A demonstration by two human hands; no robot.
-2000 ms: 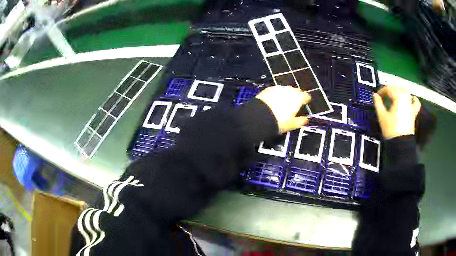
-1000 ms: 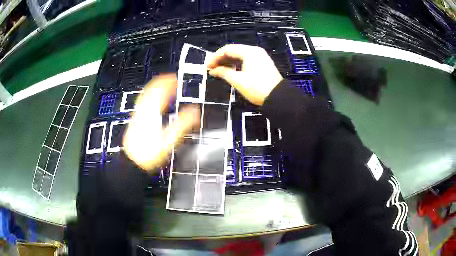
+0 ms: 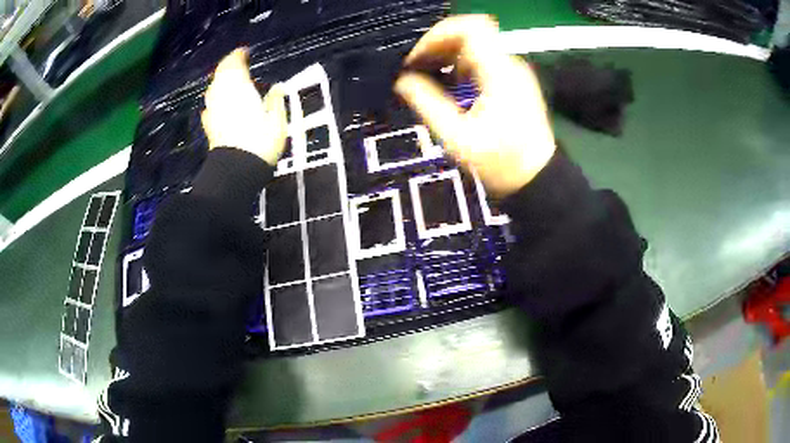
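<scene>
The die-cut adhesive sheet (image 3: 312, 229) hangs over the blister tray, with two columns of dark rectangles and white-framed emptied cells at its top. My left hand (image 3: 244, 112) holds its upper left edge. My right hand (image 3: 485, 104) is off the sheet to the right, over the tray, thumb and forefinger curled towards each other; whether a thin piece is between them cannot be told. Black phone housings with white-bordered windows (image 3: 437, 203) sit in the tray (image 3: 407, 317) near its front edge, one lying sideways behind them. My left sleeve and the sheet hide other pockets.
A spare adhesive sheet (image 3: 87, 281) lies on the grey-green worktop left of the tray. A blurry black patch (image 3: 593, 93) lies right of it. Glossy black trays (image 3: 303, 22) are at the far side, by the green strip (image 3: 100, 112). Red stools (image 3: 769, 303) show below the worktop.
My right hand has moved right, away from the sheet. My left hand has gone up to the sheet's upper left edge. The view has shifted, and the sheet appears slightly further left.
</scene>
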